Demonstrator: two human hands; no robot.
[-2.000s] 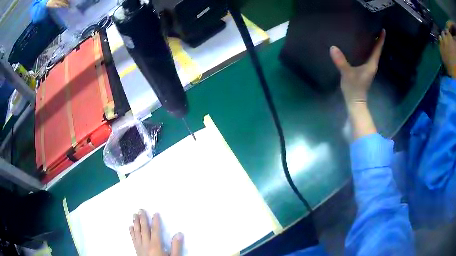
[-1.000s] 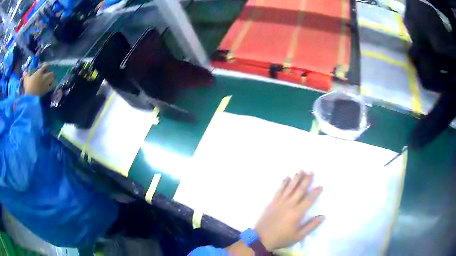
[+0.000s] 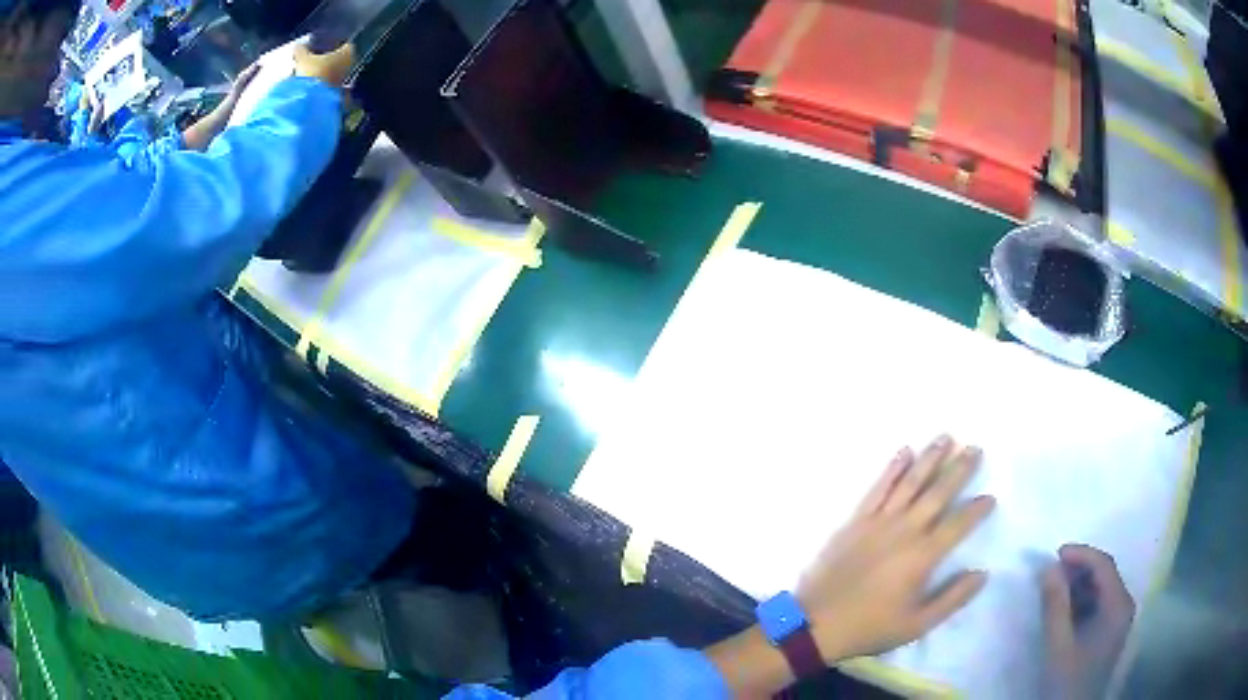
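Note:
A large white work sheet [image 3: 767, 397] lies taped on the green bench. My left hand [image 3: 897, 554], with a blue-faced wristband, rests flat on it, fingers spread, holding nothing. My right hand [image 3: 1091, 622] is over the sheet's near right part, fingers curled. A dark patch shows between thumb and fingers; whether it is small screws or shadow I cannot tell. A clear bag-lined tray with a dark heap [image 3: 1068, 290] stands beyond the sheet. The thin screwdriver bit [image 3: 1185, 421] shows at the sheet's right corner; its dark body is hard to make out.
Curved black panels [image 3: 548, 123] stand upright on the bench at upper left. A person in blue [image 3: 178, 342] works at the left by another taped white sheet [image 3: 397, 294]. Red padded boards [image 3: 903, 75] lie behind the bench. A green crate [image 3: 123, 656] is at lower left.
The view has swung left, away from the black box at the right. My right hand has come into view over the sheet. My left hand stays flat on the sheet.

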